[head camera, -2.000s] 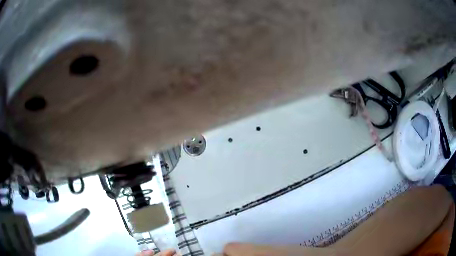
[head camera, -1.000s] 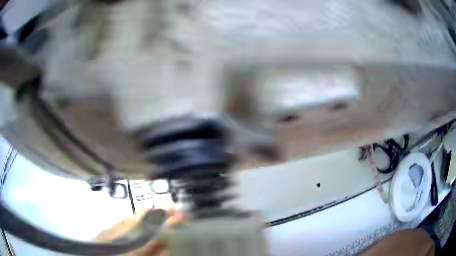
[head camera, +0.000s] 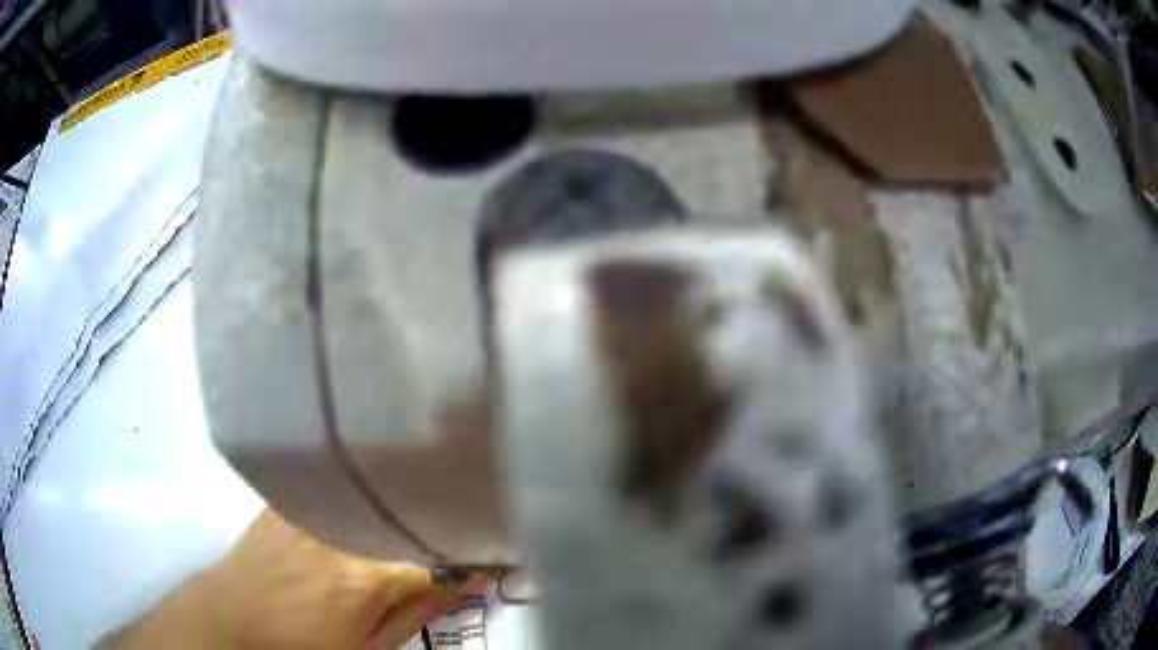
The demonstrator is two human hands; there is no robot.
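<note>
The large cream machine head [head camera: 381, 292] with worn brown patches fills most of the view and hides the needle area. My left hand [head camera: 305, 590] is at the lower left, bare and partly cut off by the bottom edge; its fingertips reach under the machine head beside a bit of striped fabric strip [head camera: 457, 629]. The head hides the fingertips, so their hold cannot be told. The tension spring [head camera: 971, 597] shows at the lower right. My right hand is not visible.
A yellow ruler [head camera: 146, 83] lies along the back table edge. White cut pieces with dark edges [head camera: 108, 324] lie on the white table at the left. The white roll of tape [head camera: 1067, 546] is at the lower right, partly hidden.
The view has moved closer to the machine head and shifted left. My left hand and forearm show more; the shears and the machine bed are out of sight.
</note>
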